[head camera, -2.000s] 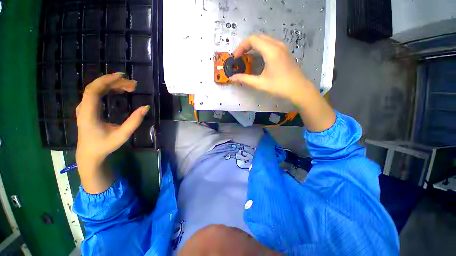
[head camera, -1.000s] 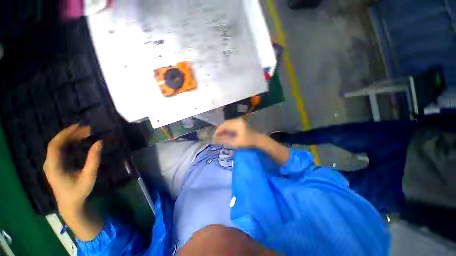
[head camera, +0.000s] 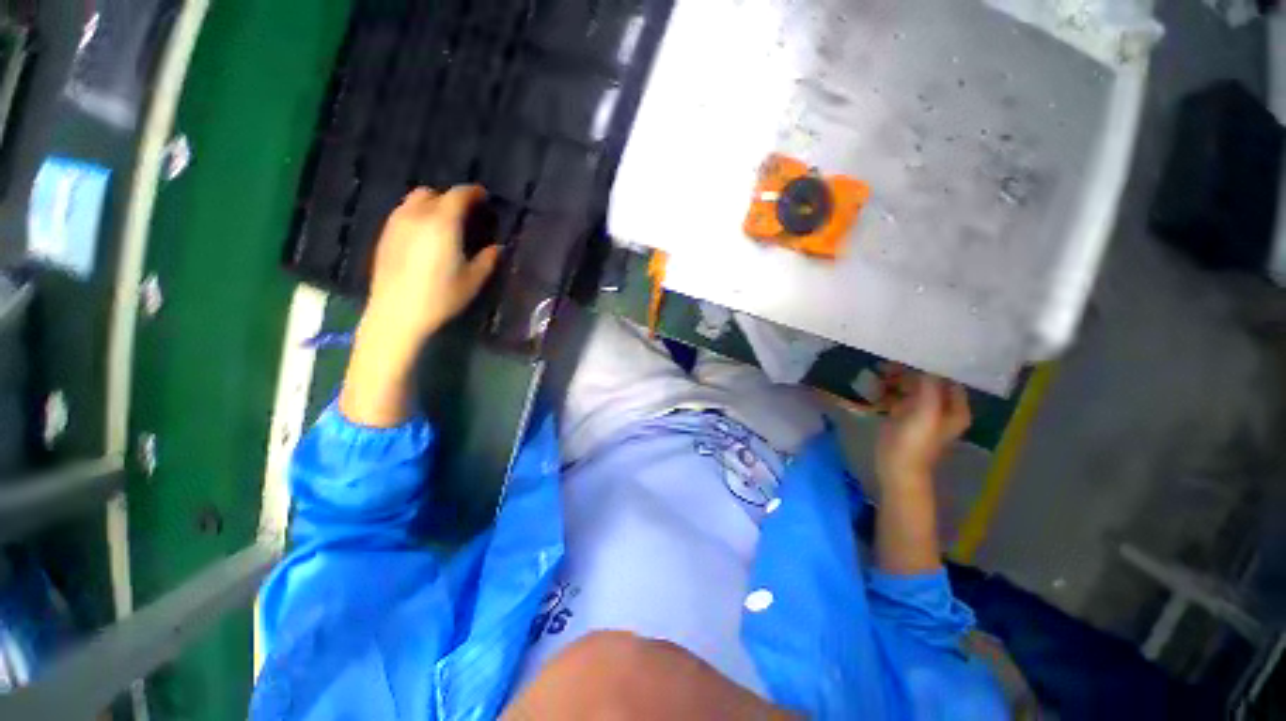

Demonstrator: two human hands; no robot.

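Note:
A round black housing (head camera: 804,206) sits in the orange fixture (head camera: 843,214) on the grey machine table (head camera: 931,289). My left hand (head camera: 429,265) is over the near part of the black blister tray (head camera: 409,134), its fingers bent around a dark round shape in a pocket; whether it grips it cannot be told. My right hand (head camera: 920,413) is at the front edge of the machine, below the plate, with its fingers curled. Its fingertips are blurred and what they touch cannot be told.
A green conveyor (head camera: 212,254) with pale rails and small white-metal parts runs on the left. A blue-handled tool (head camera: 330,340) lies by the tray. An orange piece (head camera: 656,287) shows below the machine front. A dark stack (head camera: 1224,176) stands at the right.
The view has swung, so table and tray appear further right. My right hand has gone from the housing to the machine's front edge. My left hand's fingers have come closer together at the tray.

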